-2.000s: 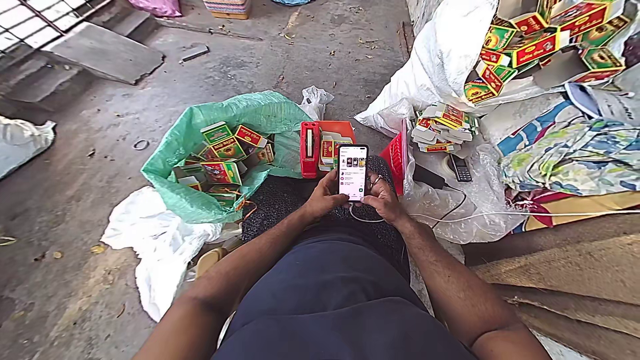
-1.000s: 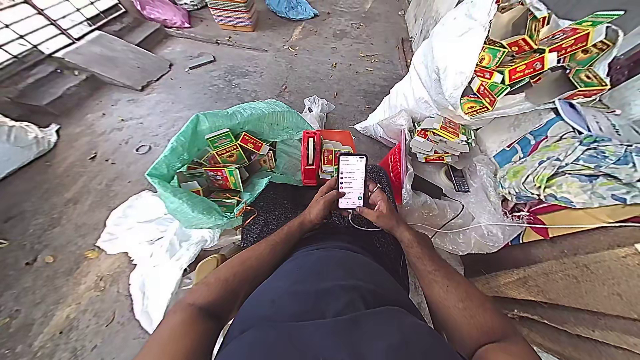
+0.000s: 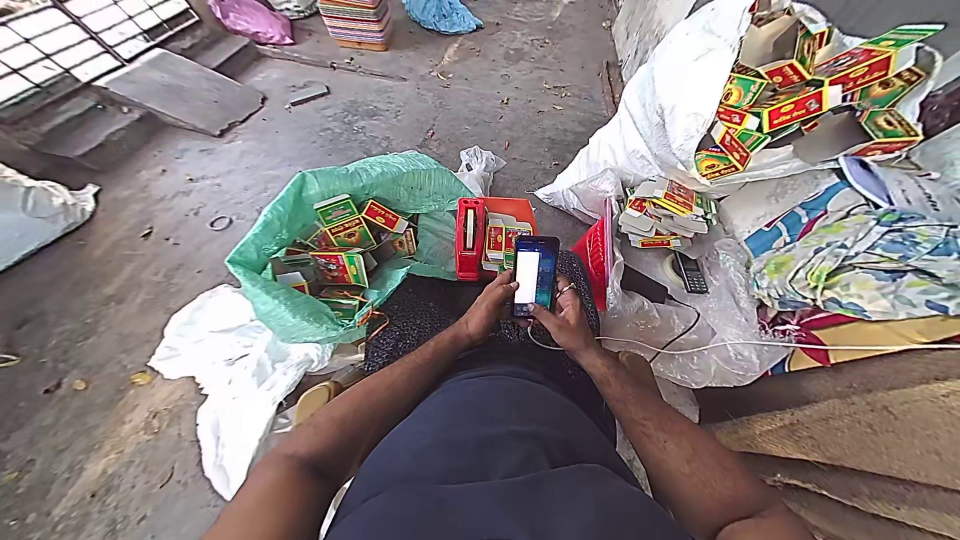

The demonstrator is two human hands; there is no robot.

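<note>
Over my lap, my left hand (image 3: 487, 307) and my right hand (image 3: 568, 319) hold a smartphone (image 3: 535, 276) upright between them. The right thumb rests on the lower part of its lit screen, and a white cable runs from its bottom edge off to the right. Just beyond the phone, small printed cardboard boxes (image 3: 499, 238) lie in an orange tray beside a red tape dispenser (image 3: 470, 240). At the left of my lap, a green plastic sack (image 3: 262, 247) holds several red, green and yellow boxes (image 3: 349, 234).
At the upper right a white sack (image 3: 652, 105) spills open printed boxes (image 3: 795, 105). Flattened boxes (image 3: 666, 214), a keypad phone (image 3: 691, 273) and a red basket (image 3: 595, 255) are at my right. White cloth-like sacking (image 3: 232, 375) lies at the left; a stone slab (image 3: 184, 90) is farther off.
The phone's screen has changed from a mostly white list to a narrower white panel beside a blue area. Both hands keep hold of the phone.
</note>
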